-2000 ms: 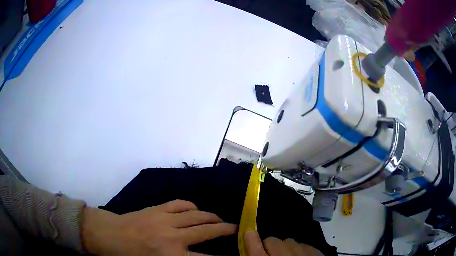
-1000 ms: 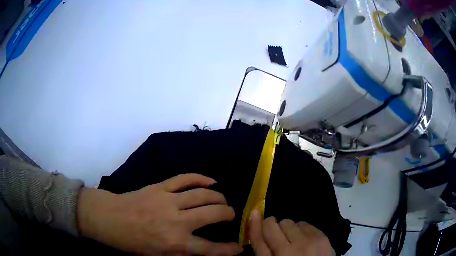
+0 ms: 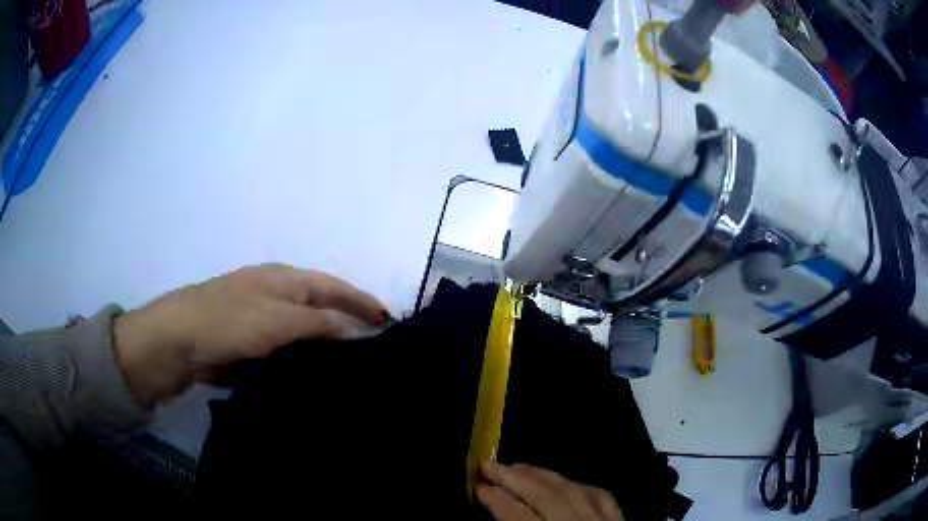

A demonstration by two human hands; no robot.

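Observation:
Black fabric (image 3: 346, 417) lies over the table's front edge and reaches under the head of the industrial lockstitch machine (image 3: 611, 173). A yellow strip (image 3: 491, 387) lies on the fabric, its far end at the presser foot and needle area (image 3: 516, 292). My right hand (image 3: 544, 494), cut off by the bottom edge, pinches the strip's near end. My left hand (image 3: 249, 321) is at the fabric's far left edge, fingers stretched towards the machine; its fingertips touch or hover over the edge, and I cannot tell if it grips cloth.
A small black swatch (image 3: 505, 146) lies beyond the shiny bed slide (image 3: 473, 219). Yellow-handled thread snips (image 3: 704, 343) lie right of the needle. Black shears (image 3: 794, 448) lie further right, near the front edge. A red item (image 3: 59, 36) stands at the far left.
My left hand has lifted off the middle of the fabric and moved away to its far left edge. My right hand stays on the strip's near end. The view has shifted, showing the shears more fully.

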